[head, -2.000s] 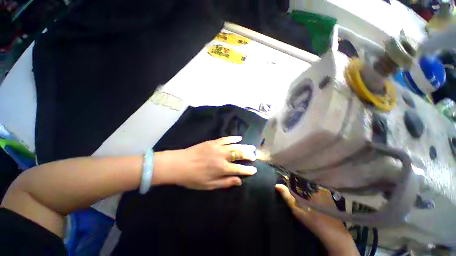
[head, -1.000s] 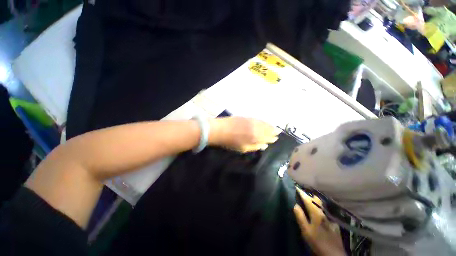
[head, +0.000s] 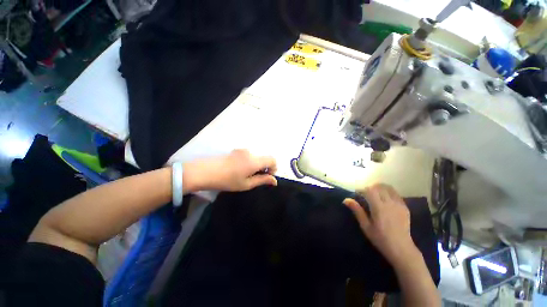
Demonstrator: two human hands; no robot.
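A black fabric piece [head: 288,240] hangs over the front edge of the table, its top edge lying just in front of the machine bed [head: 336,150]. My left hand [head: 243,171], with a pale bangle on the wrist, pinches the fabric's top edge at its left part. My right hand [head: 384,219] grips the same edge farther right, thumb and fingers on the cloth. The off-white sewing machine head [head: 384,84] stands beyond my hands. The needle area [head: 360,135] is lit, and no cloth lies under it.
Larger black cloth [head: 198,72] covers the table's far left. Yellow labels [head: 304,61] are stuck on the white tabletop [head: 270,114]. Black-handled scissors [head: 447,222] and a smartphone [head: 493,268] lie at right. A blue bin [head: 135,258] stands low at left. A blue-capped container [head: 495,62] is behind the machine.
The black fabric has come away from under the needle towards me, baring the machine bed. My left hand has moved nearer to me; my right hand has come out from beside the head and grips the edge.
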